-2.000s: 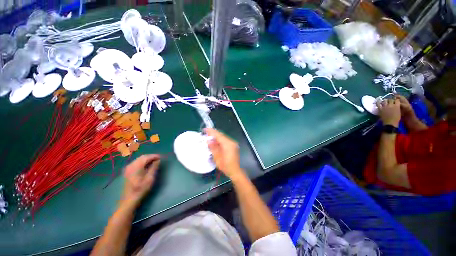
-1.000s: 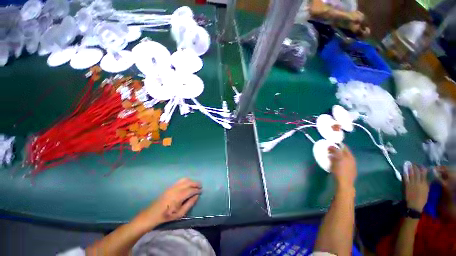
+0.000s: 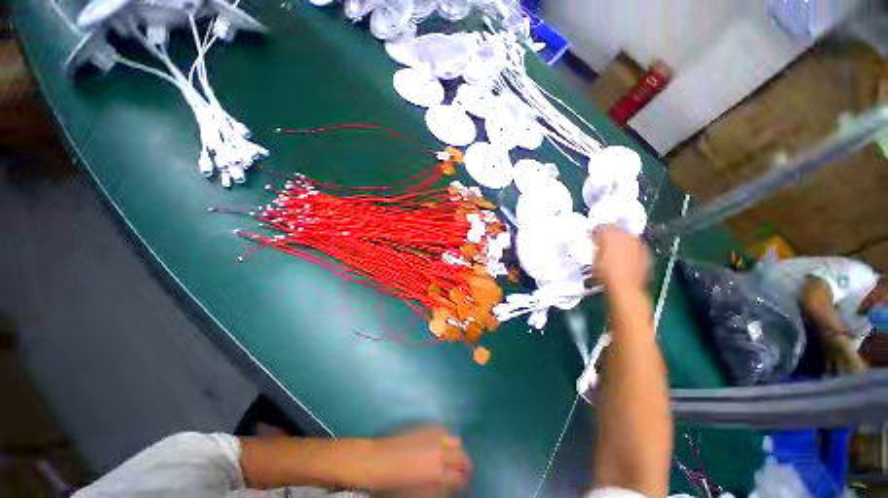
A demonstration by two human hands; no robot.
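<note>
White round discs (image 3: 553, 240) with white cables lie in a cluster right of centre. My right hand (image 3: 621, 261) is at the right side of this cluster, its fingers over the discs; whether it grips one is hidden. My left hand (image 3: 421, 461) is blurred, low over the bench near the bottom, with curled fingers and nothing visible in it. A fanned pile of red leads (image 3: 365, 233) lies left of the discs. Its orange tabs (image 3: 465, 303) and small white connectors point toward the discs.
More discs with bundled cables (image 3: 216, 126) are at top left, others at the top. Slanting metal posts (image 3: 779, 401) stand at right. Beyond are a dark plastic bag (image 3: 748, 326), a blue crate (image 3: 813, 457), cartons and another person. The green bench's edge (image 3: 209, 316) curves along the left.
The view has turned left. My right hand has left the disc on the right part of the bench and is now at the disc cluster. My left hand stays low near the front edge.
</note>
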